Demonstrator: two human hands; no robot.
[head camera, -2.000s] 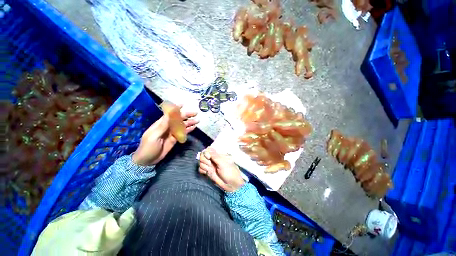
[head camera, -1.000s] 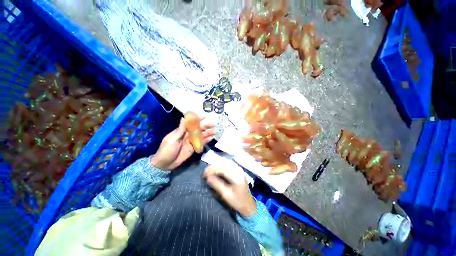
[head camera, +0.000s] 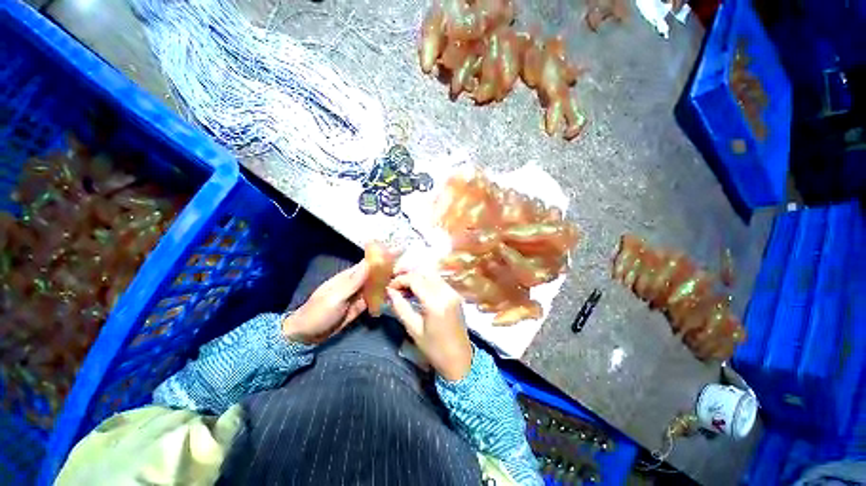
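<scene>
A translucent orange-brown piece (head camera: 378, 277) stands upright between my hands above my lap, at the table edge. My left hand (head camera: 329, 306) holds it from the left side. My right hand (head camera: 434, 316) is at its right side, fingertips bent against it; whether they pinch it or something small is hidden. A heap of similar orange pieces (head camera: 503, 242) lies on a white sheet (head camera: 506, 336) just beyond my right hand. Dark round discs (head camera: 390, 180) lie clustered left of the sheet.
A large blue crate (head camera: 220, 180) of orange pieces stands at left. Pale cord hanks (head camera: 256, 85) lie beyond. A small black tool (head camera: 587, 310), an orange row (head camera: 679, 296) and a white tub (head camera: 726, 410) are at right. A blue tray (head camera: 608, 456) sits under the table edge.
My right hand has moved up from my lap to the orange piece and now meets it. My left hand still holds the piece, now more upright. The whole view has shifted slightly.
</scene>
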